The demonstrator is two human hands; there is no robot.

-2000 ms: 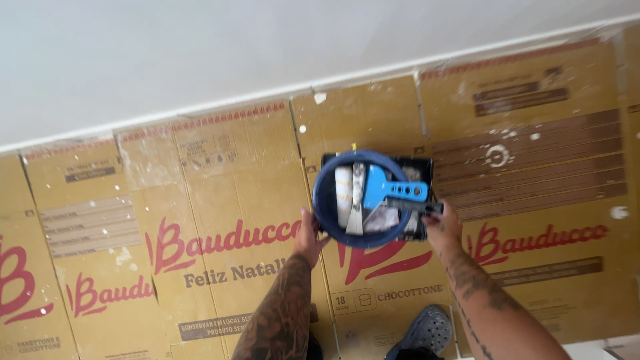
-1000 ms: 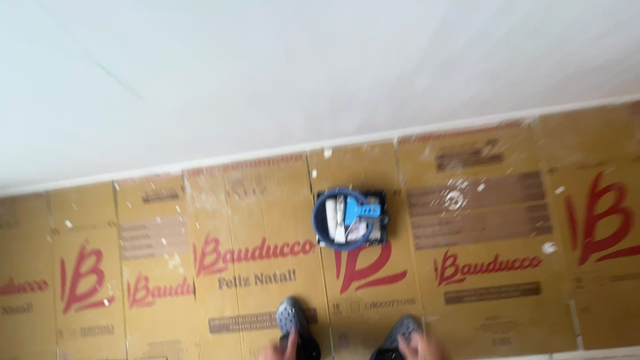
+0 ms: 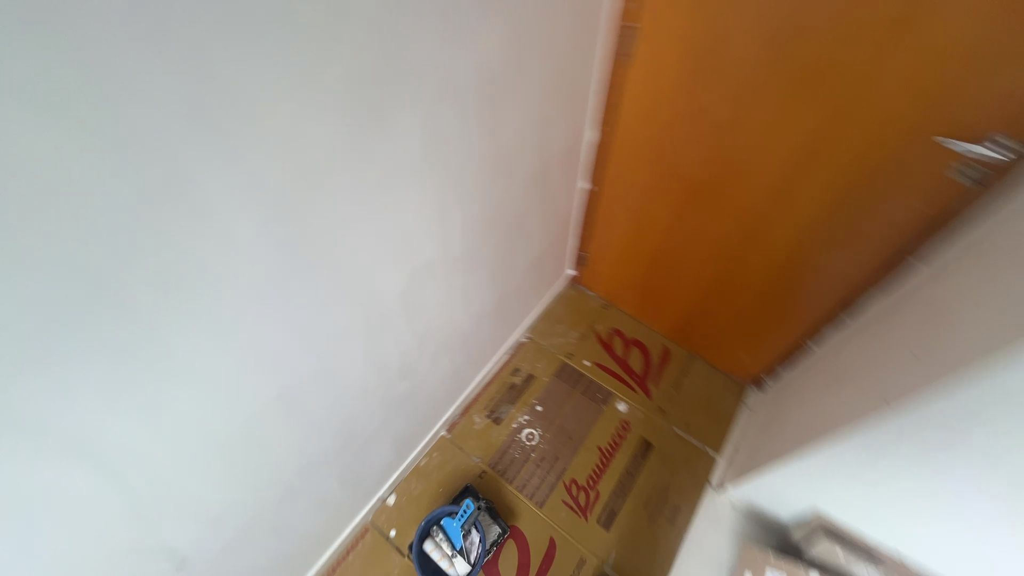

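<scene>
Neither of my hands is in the head view now. A round blue bucket stands at the bottom edge, partly cut off. A blue-handled scraper lies across its top, over a white paint roller. The bucket overlaps a black paint tray on the cardboard floor covering.
A white wall with a white baseboard runs along the left. An orange-brown wooden door with a metal handle is at the upper right. Blurred cardboard boxes sit at the lower right, by another white wall.
My hands were at the bucket, then away from it near my feet; now they are out of view. The view has swung right and up, bringing in the door and boxes.
</scene>
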